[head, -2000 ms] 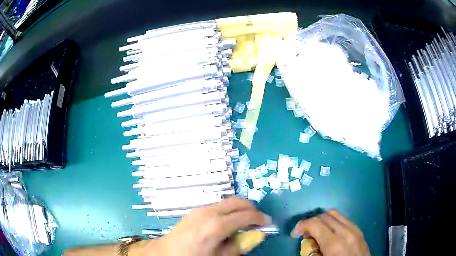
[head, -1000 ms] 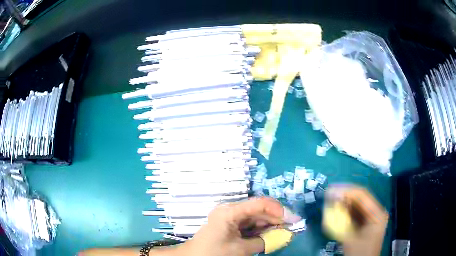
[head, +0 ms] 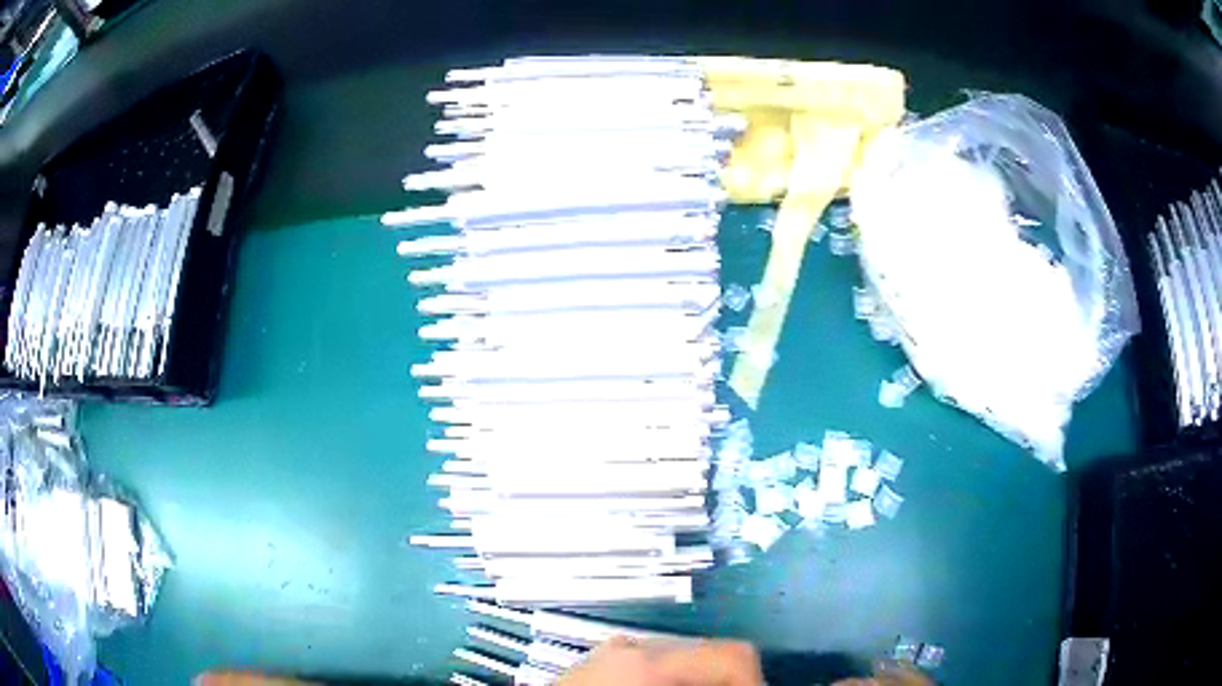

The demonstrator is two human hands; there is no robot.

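Observation:
A tall stack of white-silver slide shafts (head: pixel 590 322) lies side by side on the green mat, thinner tips to the left. A few more shafts (head: pixel 516 643) lie slanted at its lower end. Small clear end caps (head: pixel 811 489) lie in a loose pile right of the stack. My left hand (head: pixel 663 662) is cut off by the bottom edge, just right of the slanted shafts; its fingertips and anything in them are hidden. Only a blurred sliver of my right hand (head: pixel 885 681) shows at the bottom edge, below two loose caps (head: pixel 919 654).
A yellow strip and bundle (head: pixel 804 101) lie at the stack's upper right, beside a clear bag with a white mass (head: pixel 985 268). Black trays of rods stand left (head: pixel 215 288) and right (head: pixel 1155 335). A crinkled bag of rods (head: pixel 81 536) lies lower left. A dark box (head: pixel 1139 563) is lower right.
Both hands have moved down, mostly out of the picture. The left held a slim part earlier; that part is now out of sight. The bench contents have shifted right in the view.

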